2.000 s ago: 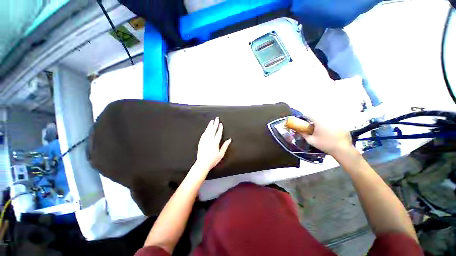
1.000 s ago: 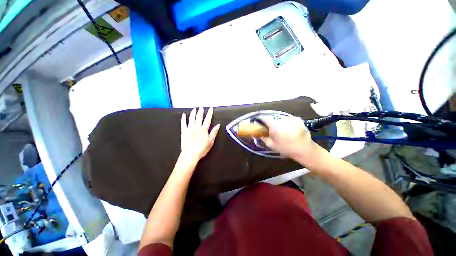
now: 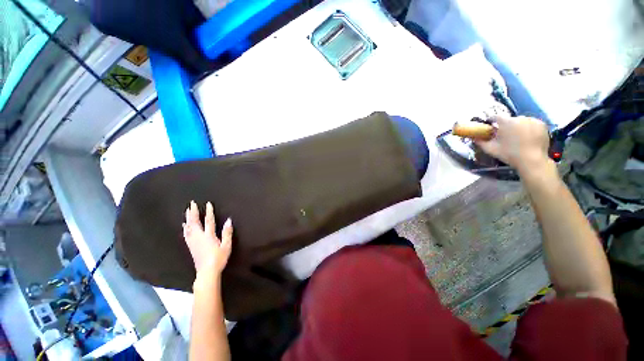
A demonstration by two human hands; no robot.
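Note:
The dark brown garment point(image 3: 282, 180) is pulled over the long padded arm. The navy pad end point(image 3: 412, 144) shows past the garment's right edge, and a fold of cloth hangs at the lower front. My left hand point(image 3: 207, 240) lies flat on the garment's left part, fingers spread. My right hand point(image 3: 519, 141) grips the tan wooden handle point(image 3: 472, 131) of the steam iron point(image 3: 462, 154). The iron is at the white table's right edge, off the garment and right of the pad's end. Whether it rests there is unclear.
The white padded table top point(image 3: 261, 99) lies behind the pad and carries a small silver metal plate point(image 3: 342, 44). A blue frame point(image 3: 176, 106) rises at the back left. Cables run right of the iron. Grey floor with yellow-black tape point(image 3: 519, 310) shows at the lower right.
The iron first moved left onto the garment, then right, off it to the table's edge. My left hand has shifted left along the garment. The view has also shifted.

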